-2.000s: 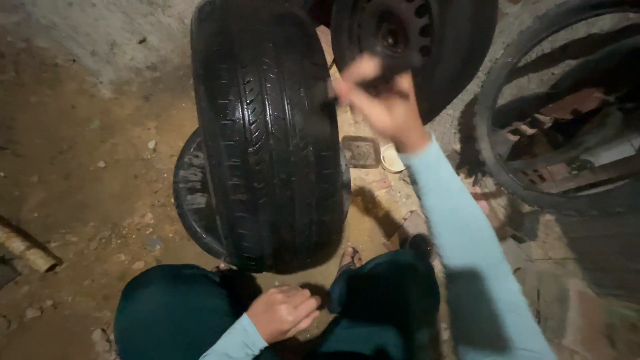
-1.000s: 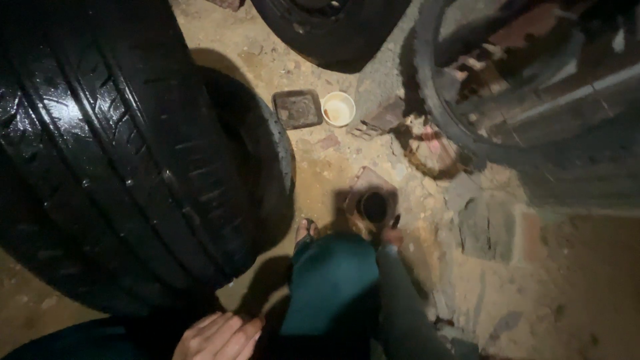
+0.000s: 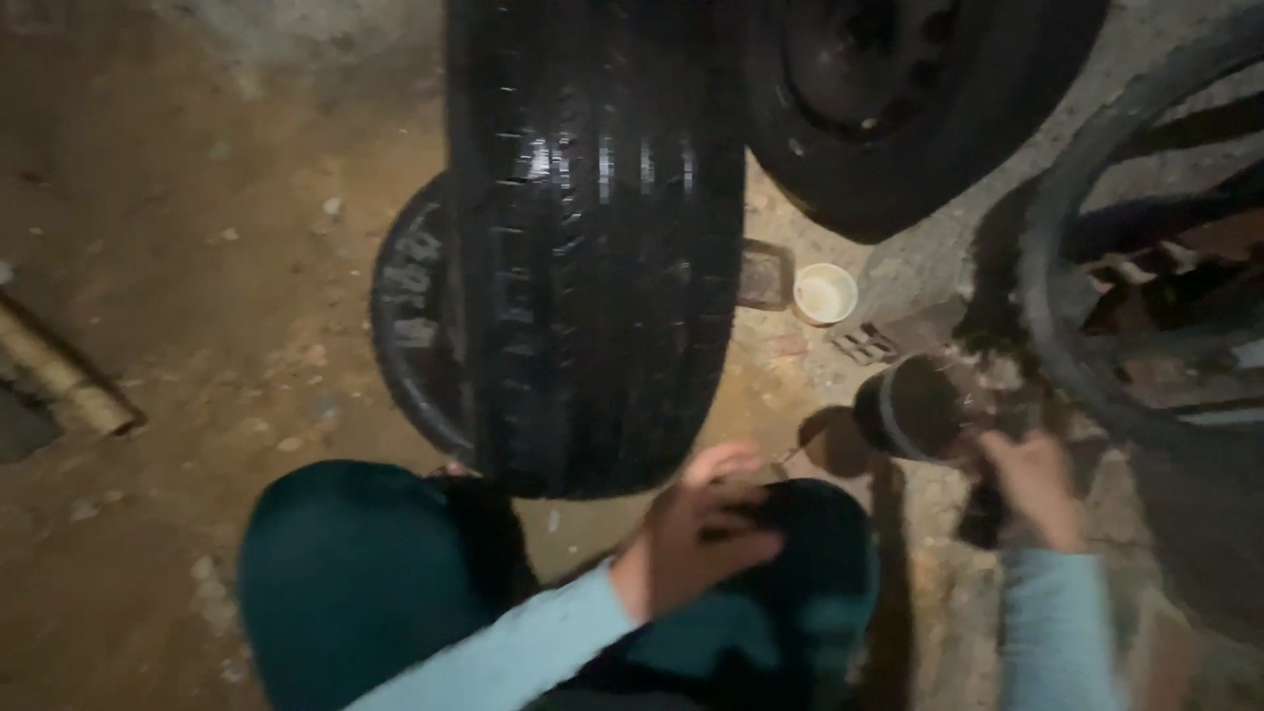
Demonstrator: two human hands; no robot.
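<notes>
A wet black car tyre (image 3: 592,247) stands on edge in front of my knees, its tread towards me, with another tyre (image 3: 415,316) lying under it. My left hand (image 3: 701,528) is over my knee near the tyre's lower edge, fingers apart, nothing in it. My right hand (image 3: 1032,484), blurred, holds a dark cup-like container (image 3: 918,407) by its right side, above the ground to the right of the tyre. What the container holds is too dark to tell.
A wheel with its rim (image 3: 879,109) is behind on the right. Beside the tyre lie a small rectangular tray (image 3: 765,275) and a white bowl (image 3: 826,293). A large ring-shaped tyre (image 3: 1052,267) is at the far right, a bamboo-like stick (image 3: 64,365) at the left.
My right hand was raised and empty two seconds ago, then down by the dark container on the ground; now the container is lifted in it. My left hand's fingers have spread. The view has swung about.
</notes>
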